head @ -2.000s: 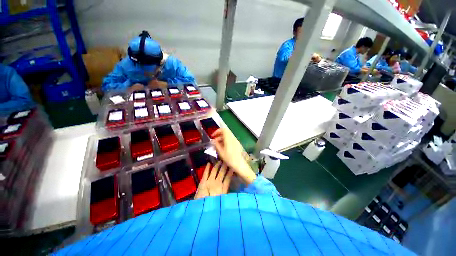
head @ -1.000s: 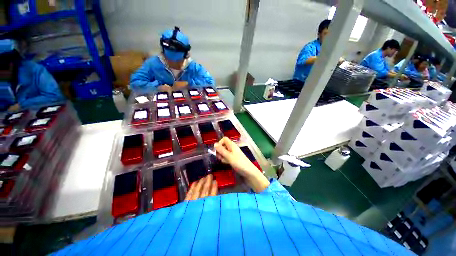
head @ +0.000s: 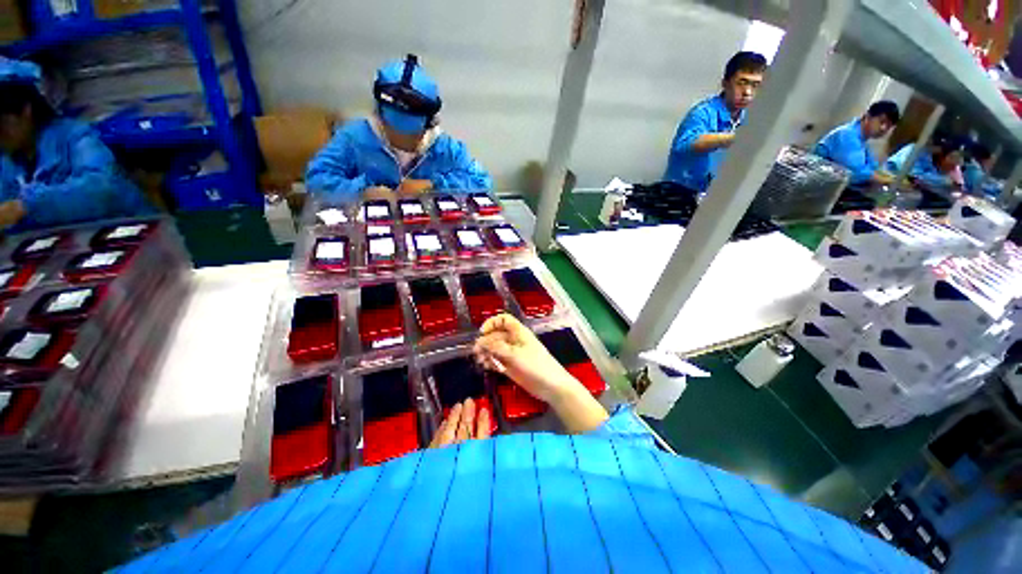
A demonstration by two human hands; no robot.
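A clear tray (head: 260, 387) holds several phones with black upper ends and red lower parts. My left hand (head: 462, 424) rests with its fingertips on the red part of the middle phone (head: 456, 379) in the near row; the rest is hidden by my blue smock. My right hand (head: 518, 357) is over the upper part of the near row, just right of that phone's black screen, with fingers pinched on a small white piece, perhaps a wipe (head: 485, 360). The phone to the right (head: 521, 400) is partly under my right wrist.
A tray of phones with white labels (head: 426, 244) lies beyond, before a seated person in blue. Stacked phone trays (head: 90, 370) stand left beside a white board (head: 196, 370). A grey post (head: 717, 202), white bottles (head: 661, 392) and stacked white boxes (head: 897, 325) are right.
My left hand has moved left from one near-row phone to the phone beside it. My right hand has also moved left and nearer over the row. The camera view has shifted.
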